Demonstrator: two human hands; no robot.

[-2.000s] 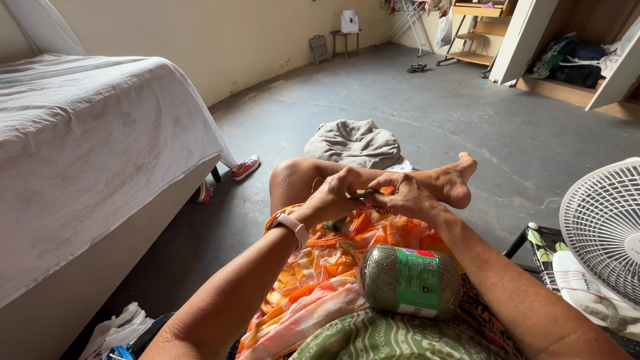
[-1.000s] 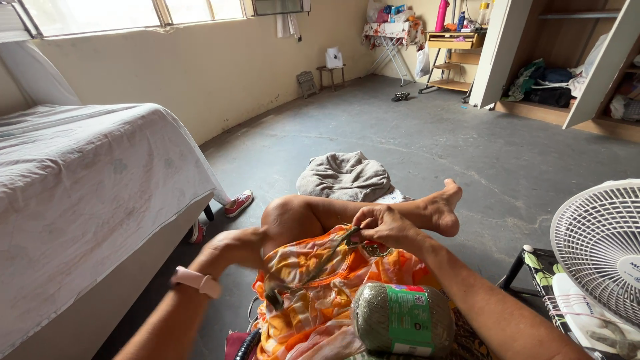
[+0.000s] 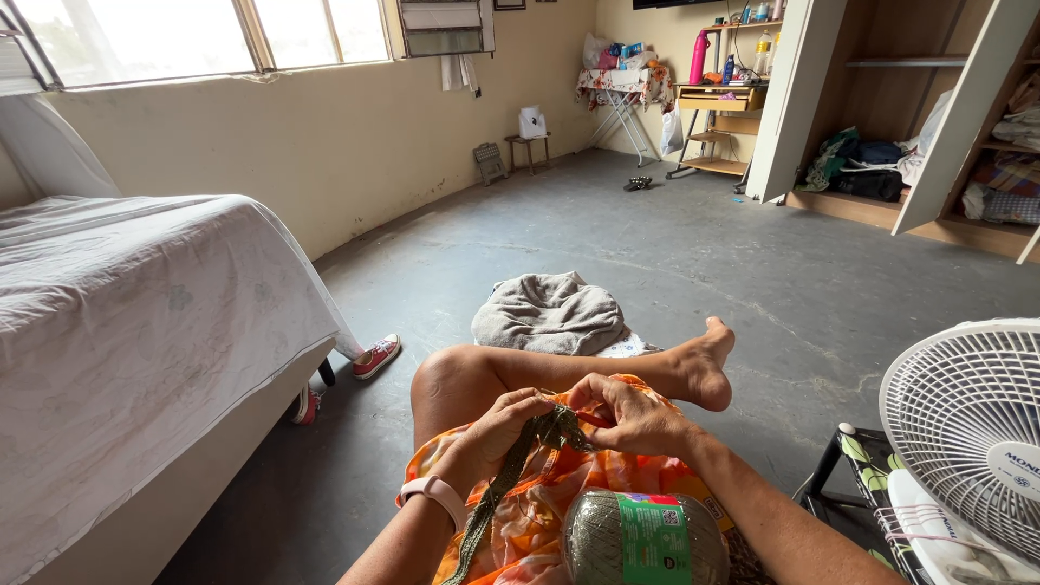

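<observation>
My left hand [image 3: 505, 426], with a pale pink band at the wrist, pinches a dark green crocheted strip [image 3: 497, 487] near its upper end. The strip hangs down over an orange patterned cloth [image 3: 532, 508] on my lap. Close beside it, my right hand [image 3: 630, 414] grips a thin reddish tool, seemingly a crochet hook [image 3: 595, 419], at the bunched end of the strip. Its tip is hidden among the fingers and the work. A ball of green yarn [image 3: 589, 536] with a printed green label lies on my lap below the right hand.
A grey cushion or folded cloth [image 3: 546, 315] lies on the floor beyond my crossed leg. At the left stands a bed with a white sheet [image 3: 146, 301], a red sneaker [image 3: 377, 356] beside it. A white fan [image 3: 967, 414] stands close on the right, by a small black-framed stand [image 3: 861, 463].
My left hand, low and apart from the right a second ago, has come up beside it and now holds the strip. The view has tilted upward since the earliest frame.
</observation>
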